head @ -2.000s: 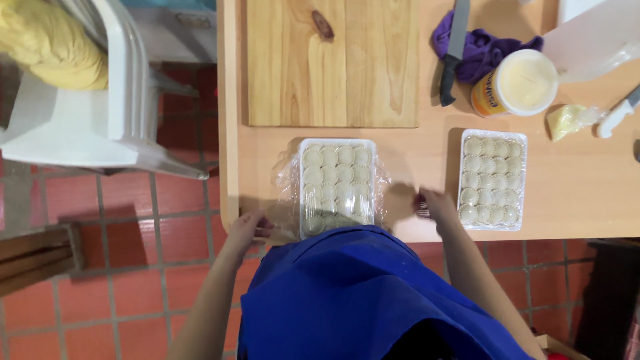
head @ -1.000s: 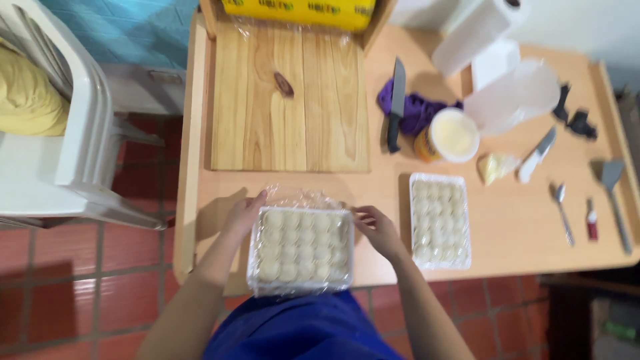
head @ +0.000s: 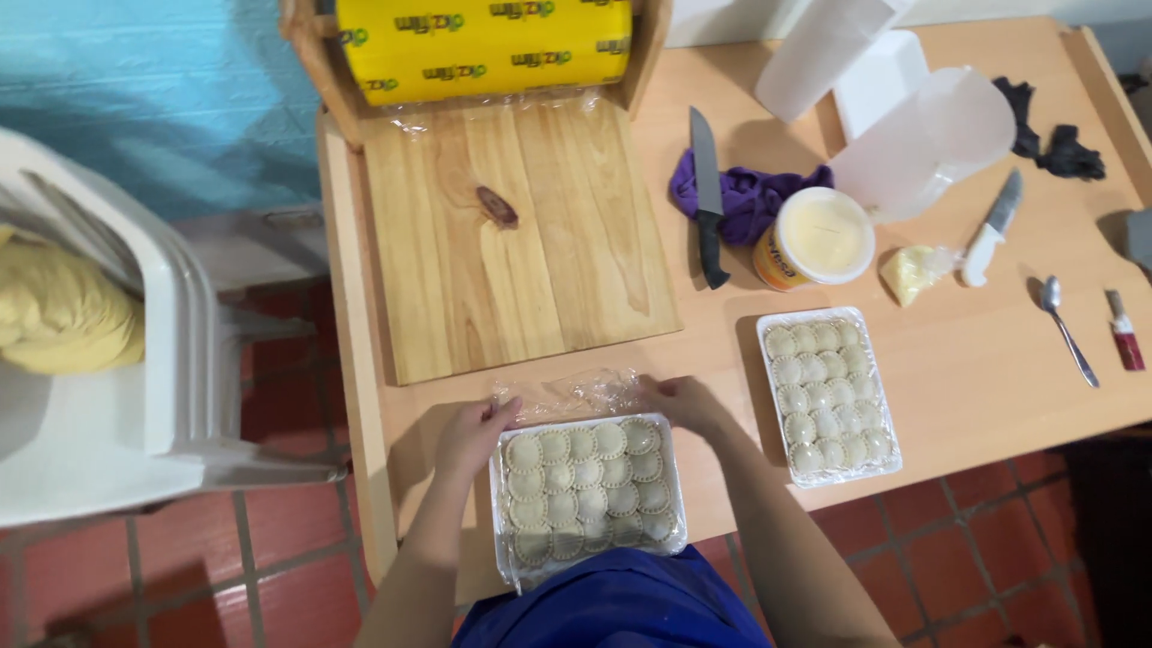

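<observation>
A white foam tray of round crimped filled dough pieces (head: pixel 589 490) lies at the table's front edge, against the blue apron (head: pixel 621 603). Clear plastic film (head: pixel 571 394) covers it and sticks out past its far side. My left hand (head: pixel 477 436) pinches the film's left end near the tray's far left corner. At the far right corner, my right hand (head: pixel 679 400) has its fingertips closed on the other end of the film. A second film-wrapped tray of the same dough pieces (head: pixel 830 396) rests to the right, touched by neither hand.
Beyond the hands lies a wooden board (head: pixel 531 270), with a yellow film roll (head: pixel 486 45) behind it. Rightward are a black-handled knife (head: pixel 708 198), purple cloth (head: pixel 747 193), lidded tub (head: pixel 823 236), plastic pitcher (head: pixel 918 148), white-handled knife (head: pixel 993 229) and spoon (head: pixel 1068 330). A white chair (head: pixel 180 360) stands left.
Both hands, apart from the tray two seconds ago, have come to its far corners and the loose film there. The near tray has turned from lengthwise to roughly sideways. The view has shifted.
</observation>
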